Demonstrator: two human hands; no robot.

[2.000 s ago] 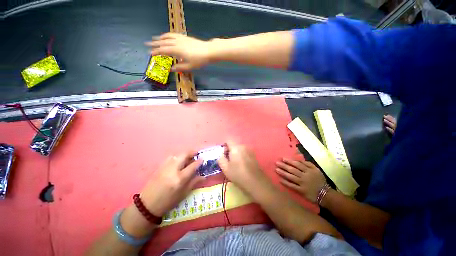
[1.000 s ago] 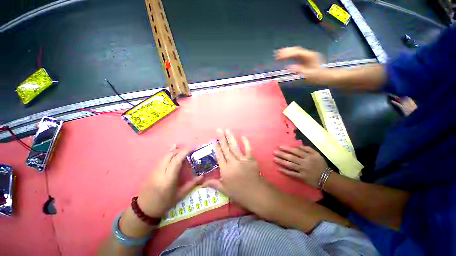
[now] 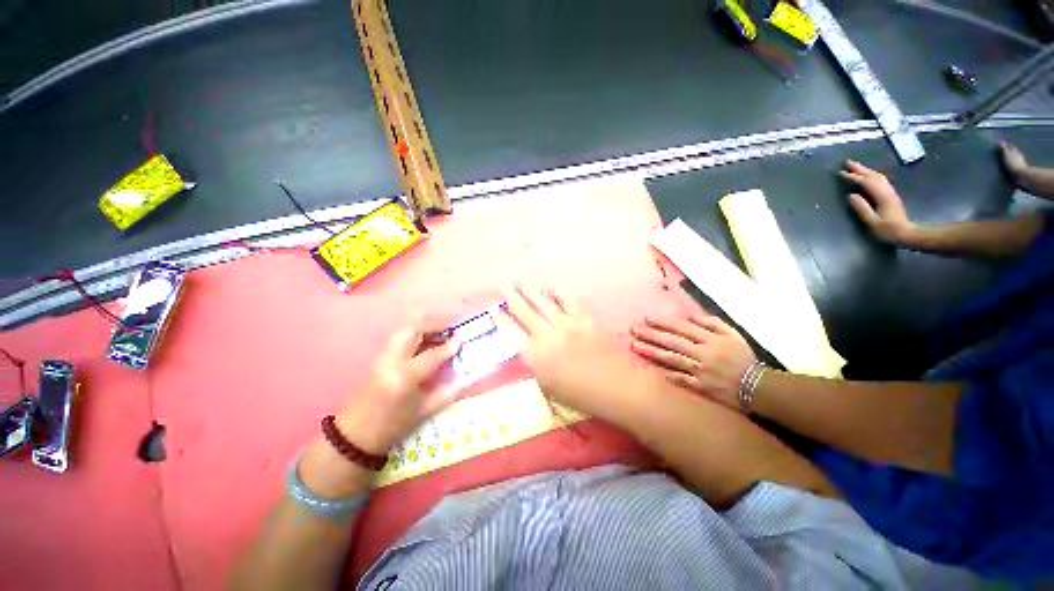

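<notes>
A silver, shiny battery pack lies at the centre of the red mat between my two hands. My left hand is at its left side, fingers bent against its edge. My right hand is at its right side, fingers stretched out beside and partly over it. A pale yellow label strip with rows of small marks lies just below the pack, partly under my right forearm. Thin lead wires show faintly near my right wrist. The glare hides detail on the pack's face.
A yellow pack lies at the mat's top edge. Silver packs lie at left. A slotted bar crosses the belt. Spare strips lie crossed at right. A coworker's hand rests beside my right arm.
A yellow pack has come from the belt to the mat's top edge. The coworker's raised arm has drawn back right. Another silver pack shows at far left. My hands stay around the pack.
</notes>
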